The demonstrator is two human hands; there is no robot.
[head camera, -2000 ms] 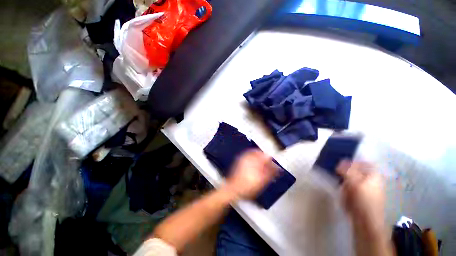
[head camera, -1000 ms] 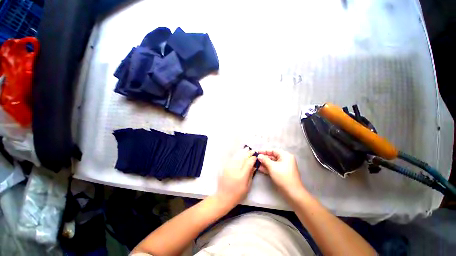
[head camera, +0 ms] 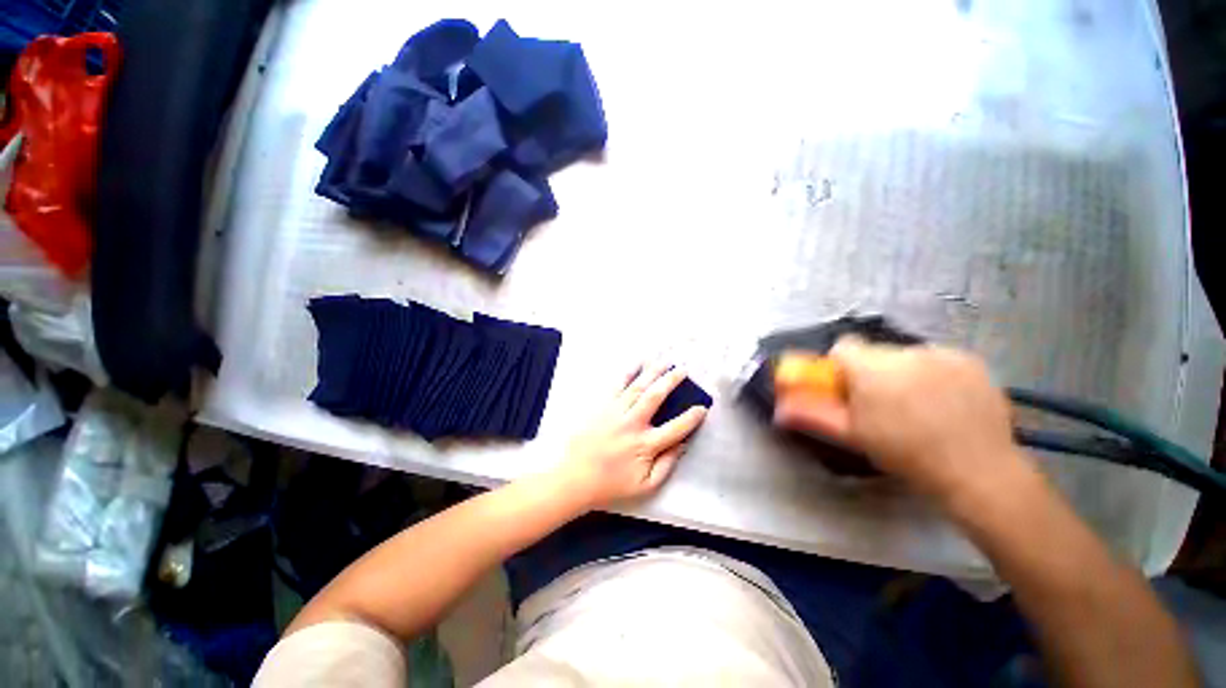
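A small navy fabric piece [head camera: 683, 402] lies on the white table cover near the front edge. My left hand [head camera: 629, 437] is spread flat on it, its fingers covering part of the piece. My right hand [head camera: 914, 403] is closed around the orange handle [head camera: 808, 375] of the steam iron [head camera: 840, 450]. The iron is blurred and stands to the right of the fabric piece, apart from it, its tip towards the piece. Whether its sole touches the cover I cannot tell.
A fanned row of navy pieces [head camera: 437, 370] lies left of my left hand. A loose navy heap [head camera: 457, 141] lies behind it. A dark padded shape [head camera: 161, 188] runs along the left edge, with a red bag [head camera: 54, 148] beyond. Hose and cord [head camera: 1102, 427] trail right from the iron.
My right hand has left the fabric piece and taken hold of the iron, which has moved left and turned towards the piece. My left hand has opened flat over the piece.
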